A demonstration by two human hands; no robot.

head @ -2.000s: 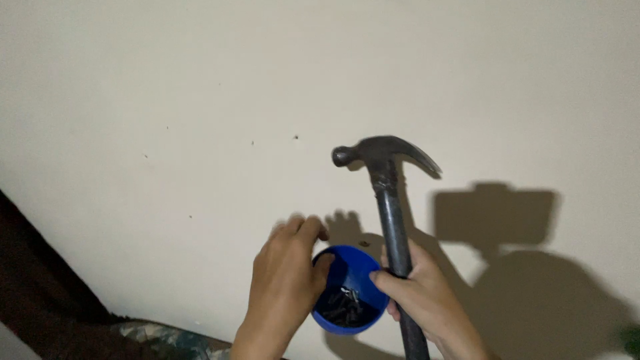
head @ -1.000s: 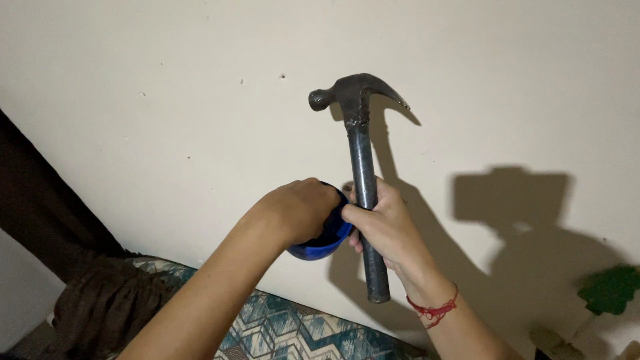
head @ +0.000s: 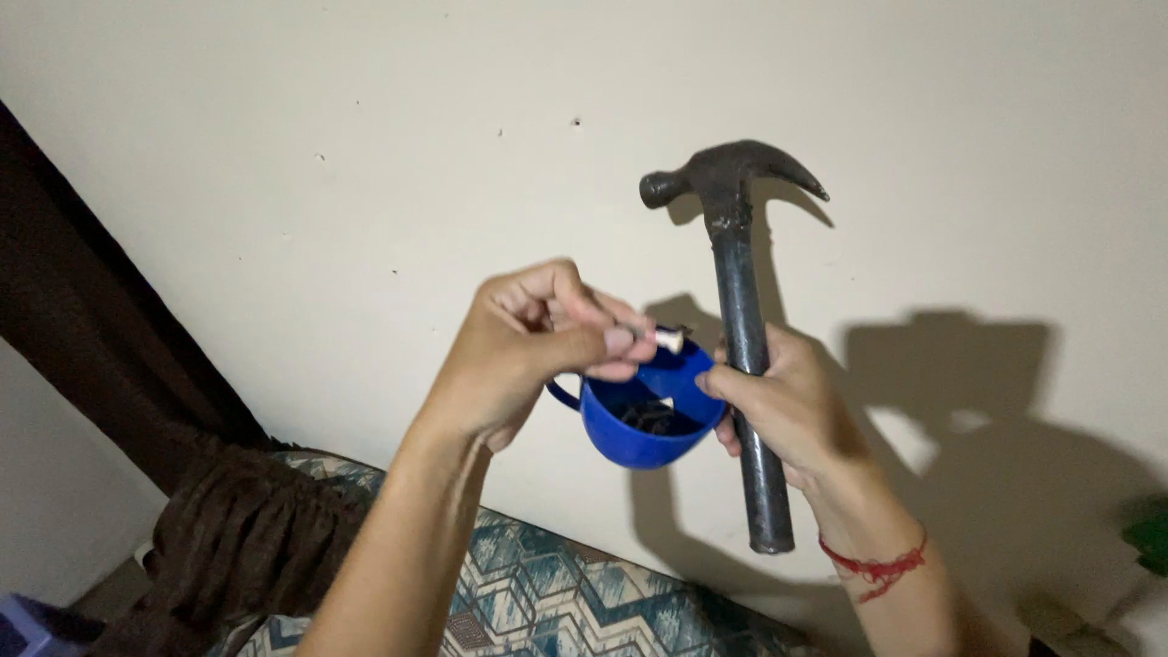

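Note:
My left hand (head: 566, 328) pinches a small object (head: 669, 341) with a pale end between thumb and fingers, above the cup; motion blur hides its exact kind. My right hand (head: 776, 401) holds both a claw hammer (head: 744, 310) and the rim of a blue plastic cup (head: 643, 449). The hammer stands nearly upright, its dark head at the top with the claw pointing right. Inside the cup lie several small dark pieces (head: 648, 417), too unclear to name. The cup's handle points left, below my left hand.
A pale wall (head: 456, 201) with several small holes or marks fills the background. A dark brown curtain (head: 100, 265) hangs at left. Below is a cushioned surface in zigzag-patterned fabric (head: 566, 593). A green leaf (head: 1148, 534) shows at the right edge.
My left hand was inside the cup a second ago; now it is above it with a small object pinched. The right hand keeps hold of the hammer and cup.

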